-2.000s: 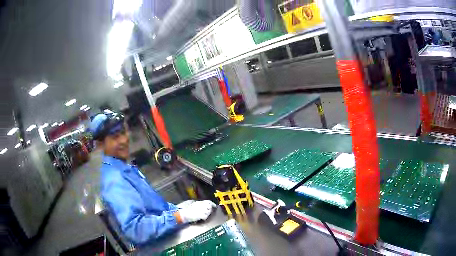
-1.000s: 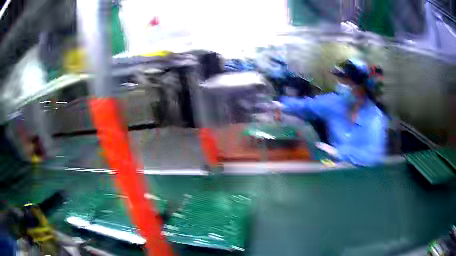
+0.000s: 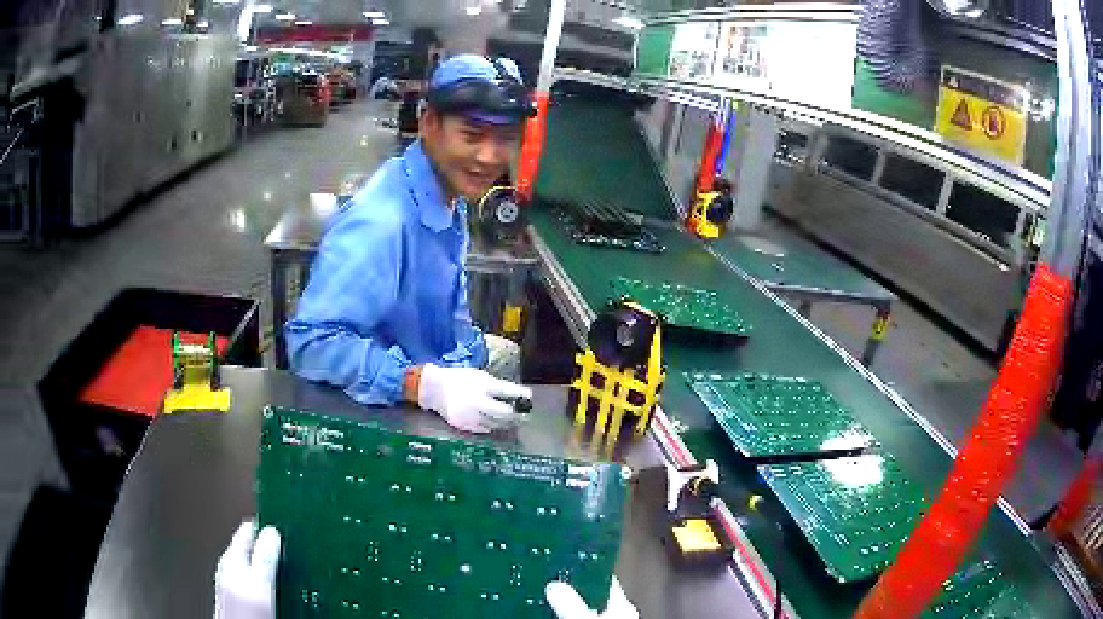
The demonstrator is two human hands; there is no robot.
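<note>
A large green printed circuit board (image 3: 442, 520) with rows of silver pads is tilted up over the steel bench, low in the view. My left hand (image 3: 248, 574), in a white glove, holds its left edge, with the fingers partly behind it. My right hand (image 3: 587, 601), in a white glove, grips its lower right part, thumb on the front face. Both hands are cut off by the bottom edge of the picture.
A person in blue (image 3: 387, 278) sits across the bench. A yellow cage holder (image 3: 617, 385) and iron stand (image 3: 698, 532) stand beside the conveyor belt (image 3: 726, 351), which carries boards. An orange-red wrapped post (image 3: 986, 447) is at right. A black tote (image 3: 133, 351) and solder reel (image 3: 194, 369) are at left.
The view swung right, then back left. The board, lying low on the bench two seconds ago, is now raised and tilted. Both my hands have come into view on it.
</note>
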